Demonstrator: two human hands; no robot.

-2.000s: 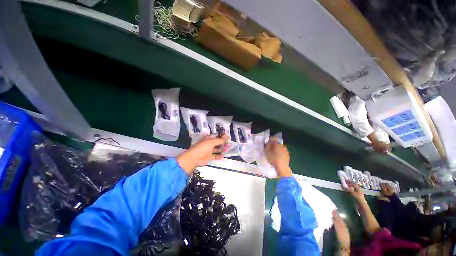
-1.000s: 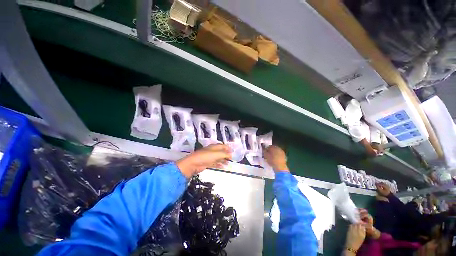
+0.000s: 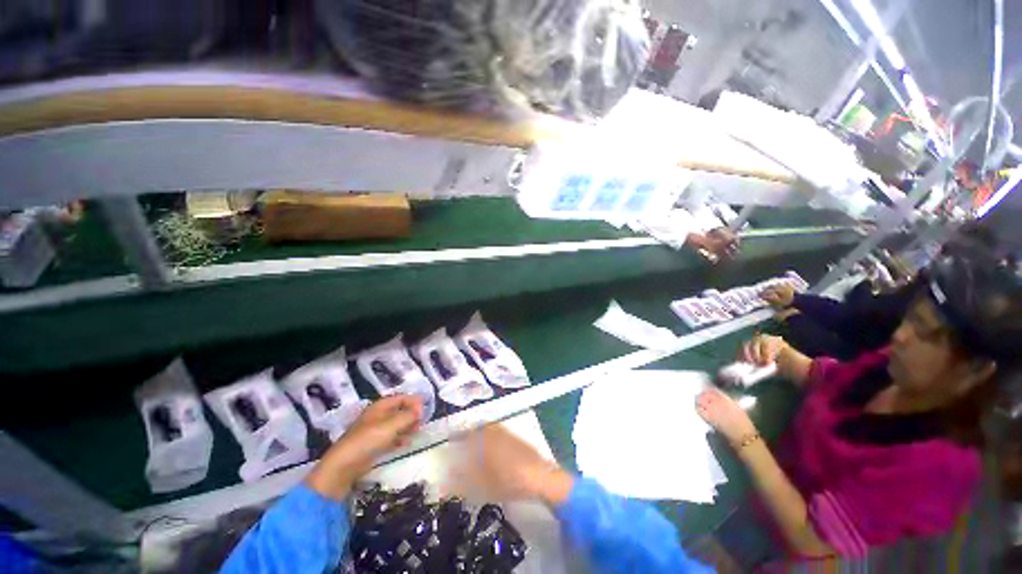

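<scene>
Several white packing sleeves (image 3: 176,435) lie in a slanting row on the green conveyor, each with a short black cable (image 3: 249,415) showing at its opening. My left hand (image 3: 372,437) is over the pale rail, just in front of the row, fingers curled; whether it holds anything is hidden. My right hand (image 3: 501,462) is blurred above the whitish work mat (image 3: 546,538), beside the pile of black cables (image 3: 420,538); its fingertips are unclear. The pile lies below and between my hands.
White wrapping sheets (image 3: 650,432) lie on the bench to the right. A person in pink (image 3: 885,460) sits beyond them, handling a small white item (image 3: 745,375). More white items (image 3: 734,301) stand in a row further along. A shelf above holds a brown cardboard box (image 3: 336,216).
The view has swung up and right, bringing the neighbour into view. My right hand has left the rightmost sleeve and come back over the mat. My left hand stays near the rail.
</scene>
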